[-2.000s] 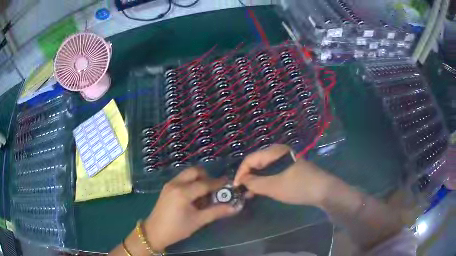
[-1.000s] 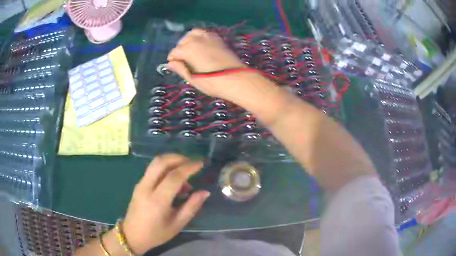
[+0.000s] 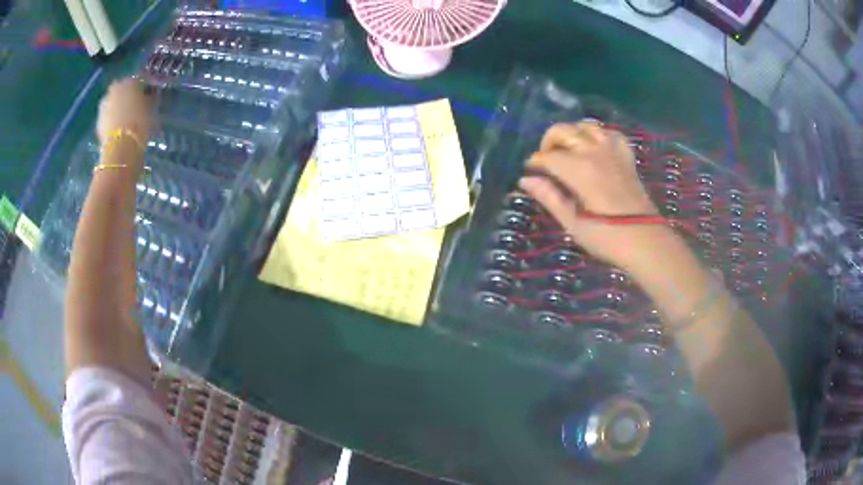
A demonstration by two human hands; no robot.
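Note:
A clear blister tray (image 3: 464, 275) holds rows of dark, shiny wired components (image 3: 499, 258) with red leads. My right hand (image 3: 591, 175) is over its upper left part, fingers bent down together; a red lead lies across the back of the hand. Whether the fingers hold a component is hidden. My left hand (image 3: 126, 106) is small and blurred at the upper left edge of another clear tray (image 3: 203, 161); its fingertips cannot be made out. A round fixture (image 3: 615, 429) with a gold and silver rim and bluish side stands on the mat near the front edge.
A white label sheet (image 3: 374, 175) lies on a yellow paper slip (image 3: 355, 270) between the trays. A pink fan (image 3: 421, 33) stands at the back. More component trays (image 3: 222, 422) show below the bench edge at lower left. Part of a monitor (image 3: 733, 11) shows at the back right.
The view has swung left. My left hand has moved from the bench front to the left tray. My right hand has stayed over the component tray's upper left. The fixture stands free of the hands.

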